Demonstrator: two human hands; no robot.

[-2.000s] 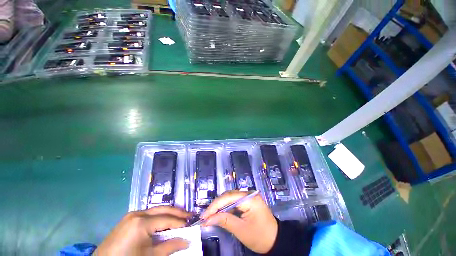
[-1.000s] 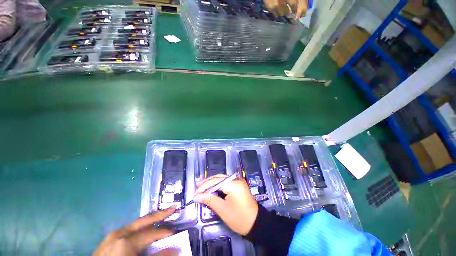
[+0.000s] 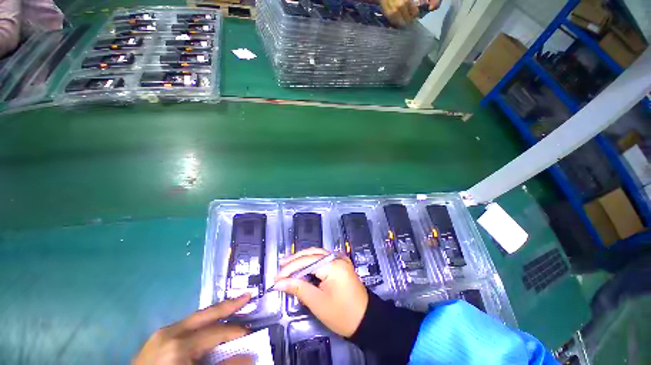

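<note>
A clear blister tray point(image 3: 208, 246) holds black phone bodies in two rows of pockets. My right hand point(image 3: 325, 289) holds thin tweezers point(image 3: 313, 266) like a pen over the far row. The tip is at the lower end of the leftmost phone body point(image 3: 248, 246). My left hand point(image 3: 196, 331) holds a white backing sheet point(image 3: 246, 349), partly cut off by the bottom edge. Its index fingertip is beside the tweezer tip, at that phone's lower end. Whether a piece is on the tip is too small to tell.
A white sheet point(image 3: 502, 228) and a dark pad sheet point(image 3: 544, 270) lie right of the tray by a white post point(image 3: 564, 146). Across are another filled tray point(image 3: 143, 57), a tall tray stack point(image 3: 342, 57) with a person's hand point(image 3: 400, 11), and blue shelving point(image 3: 571, 107).
My right hand with the tweezers moved left to the leftmost phone. My left hand's index finger reached forward from the sheet to it. A person's hand appeared at the tray stack.
</note>
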